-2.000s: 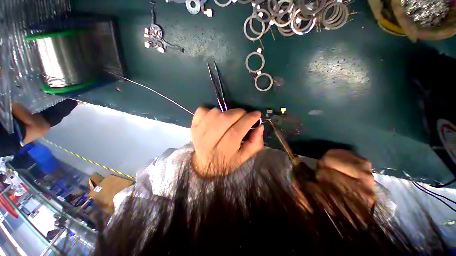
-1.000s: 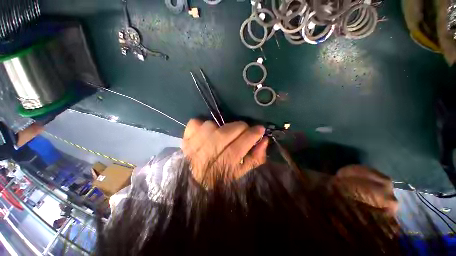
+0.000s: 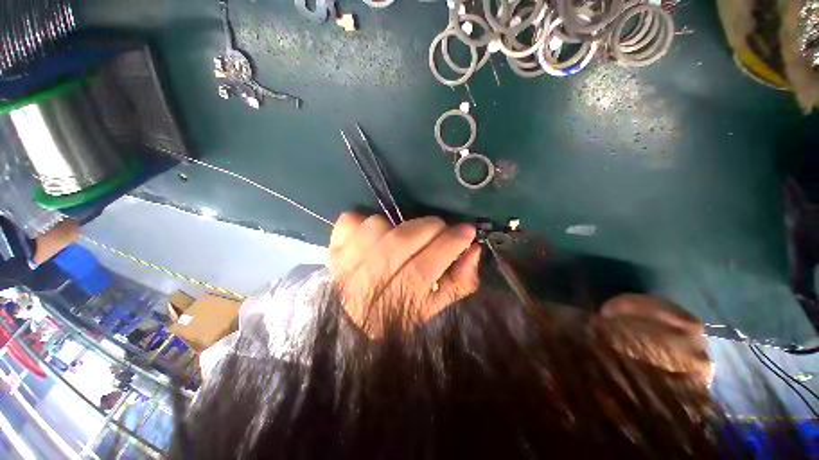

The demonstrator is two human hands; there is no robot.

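Observation:
My left hand [image 3: 400, 269] is closed around tweezers [image 3: 379, 184], whose prongs point away over the green bench, and solder wire [image 3: 260, 187] runs into it from the spool [image 3: 67, 148]. At its thumb and fingertip lies a small dark part [image 3: 484, 228], beside a tiny gold piece [image 3: 514, 224]. The soldering iron's barrel [image 3: 510, 273] points at that spot; its handle is hidden by hair. My right hand [image 3: 657, 334] is curled at the iron's rear, partly covered by hair. Two joined rings [image 3: 456, 131] lie beyond, apart from the ring pile [image 3: 557, 34].
A lead assembly [image 3: 238, 74] lies near the spool. A tub [image 3: 759, 45] stands at the far right, above a dark object [image 3: 802, 234] at the right edge. Another person's hand [image 3: 56, 241] is at the left. A cardboard box [image 3: 205, 322] is beyond the bench edge.
The view has shifted since the oldest frame, so the spool and ring pile show larger. My right hand sits farther right and lower. Over the last second, both hands have hardly moved.

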